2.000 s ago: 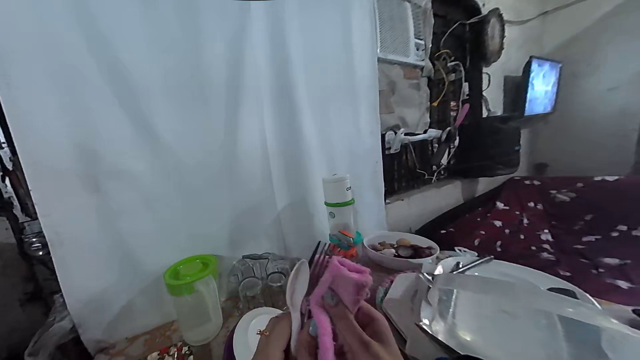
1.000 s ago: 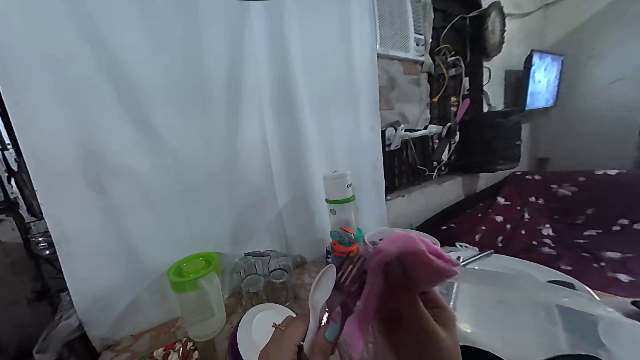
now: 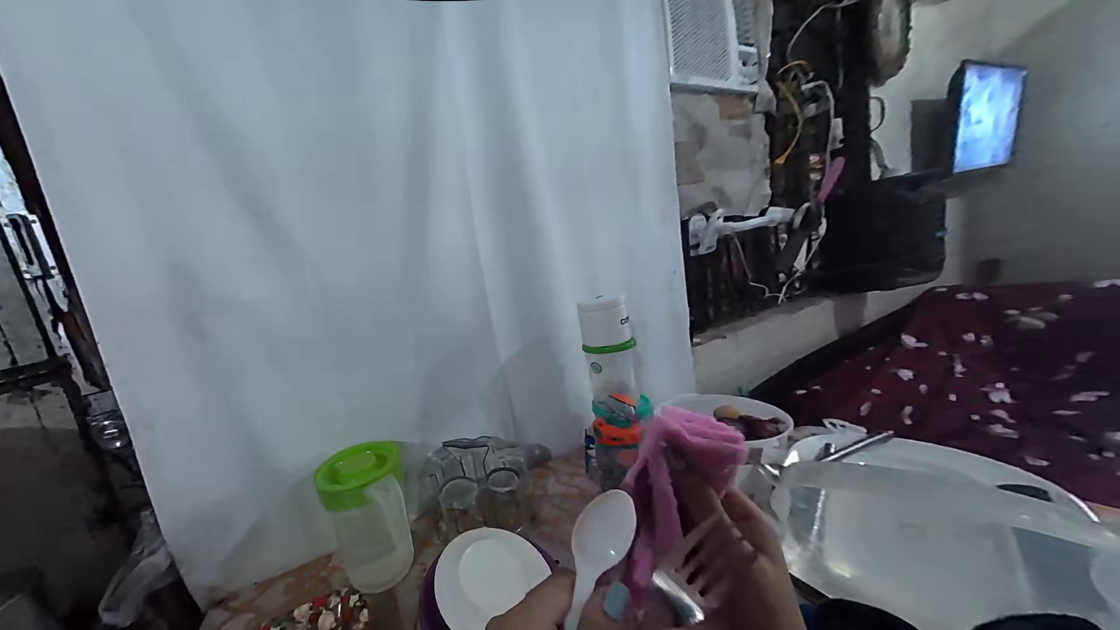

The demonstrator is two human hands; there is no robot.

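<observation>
At the bottom centre, my left hand [image 3: 551, 604] grips a white plastic spoon [image 3: 604, 529], bowl up, along with a metal fork [image 3: 700, 560] whose tines point up and right. The pink cloth [image 3: 691, 446] is bunched in my right hand [image 3: 752, 560], against the fork. Part of the fork and of both hands is hidden or blurred. A white round lid [image 3: 490, 577] lies just left of my left hand, over something purple.
Behind stand a pitcher with a green lid [image 3: 359, 472], glass mugs [image 3: 481, 490] and a white-capped bottle [image 3: 606, 350]. At right are a white bowl of food [image 3: 770, 446] and a large translucent lid or tray [image 3: 919, 525]. A patterned cloth [image 3: 989, 367] lies beyond.
The cloth and my right hand have moved about near the fork, first rightward, then back left. The spoon stays in my left hand.
</observation>
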